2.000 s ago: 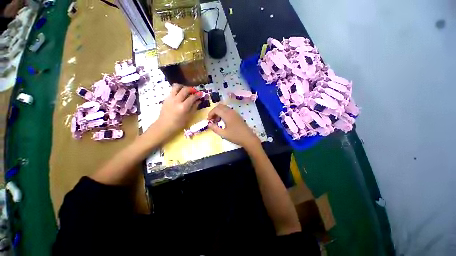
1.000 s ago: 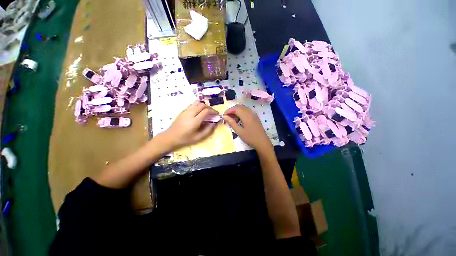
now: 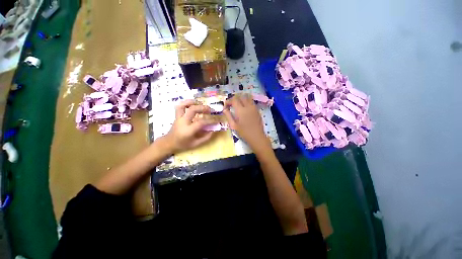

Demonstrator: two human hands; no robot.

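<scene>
A pink device unit [image 3: 217, 107] is between the fingertips of both hands, just in front of the black locating blocks. My left hand [image 3: 190, 127] grips its left end. My right hand [image 3: 246, 121] pinches at its right end. A second pink unit [image 3: 215, 127] lies lower on the yellow pad [image 3: 205, 149], beside my left fingers and partly hidden by them. Another pink unit [image 3: 262, 99] lies on the perforated plate [image 3: 169, 93], right of the blocks, partly behind my right hand. My fingers hide some of the blocks.
A taped cardboard box [image 3: 202, 48] stands behind the pad, with a black mouse [image 3: 235, 43] to its right. A blue tray [image 3: 273, 81] heaped with pink units is at right. A pile of pink units [image 3: 114, 93] lies on brown sheet [image 3: 101, 167] at left, beside a green conveyor [image 3: 38, 167].
Both hands have moved slightly up towards the blocks and a little apart. One pink unit now shows lower on the pad, separate from the one between the fingertips.
</scene>
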